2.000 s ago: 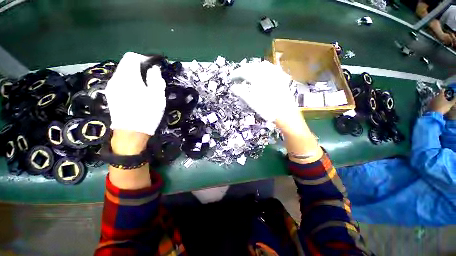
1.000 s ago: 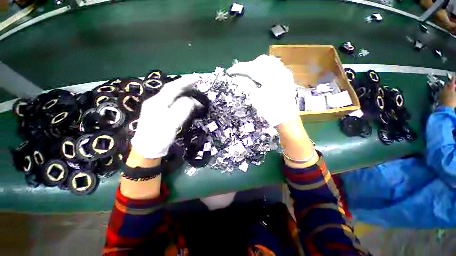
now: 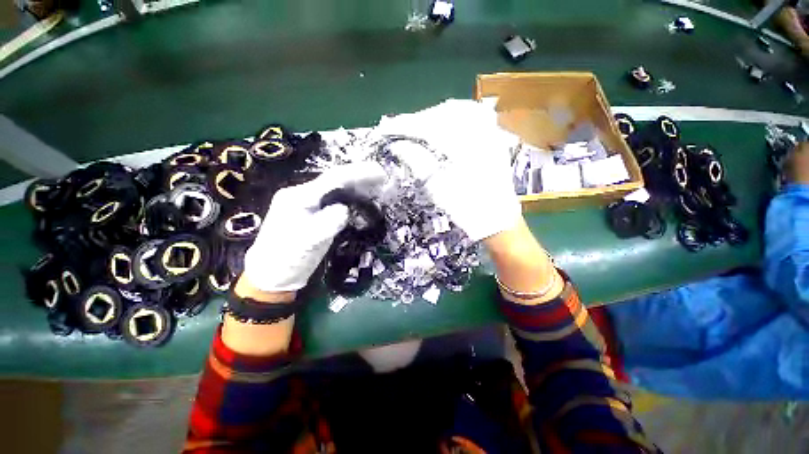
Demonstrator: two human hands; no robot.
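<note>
My left hand (image 3: 306,226), in a white glove, is closed around a black round housing (image 3: 357,209) over the middle of the bench. My right hand (image 3: 470,173), also gloved in white, is just to the right, above the heap of silver-white square modules (image 3: 417,257). Its fingertips point toward my left hand; glare hides whether they grip anything. The large heap of black round housings (image 3: 182,257) lies at the left, several with gold-edged square centres.
A cardboard box (image 3: 554,202) with white square pads stands right of the modules. A smaller heap of black housings (image 3: 687,191) lies beyond it. A neighbour's blue sleeve (image 3: 785,239) is at far right. Small dark-and-silver pieces (image 3: 518,48) lie on the green belt (image 3: 266,66).
My left hand has moved right from the housing heap to the modules with the black housing. My right hand stays over the modules. Pieces on the belt have shifted right in view.
</note>
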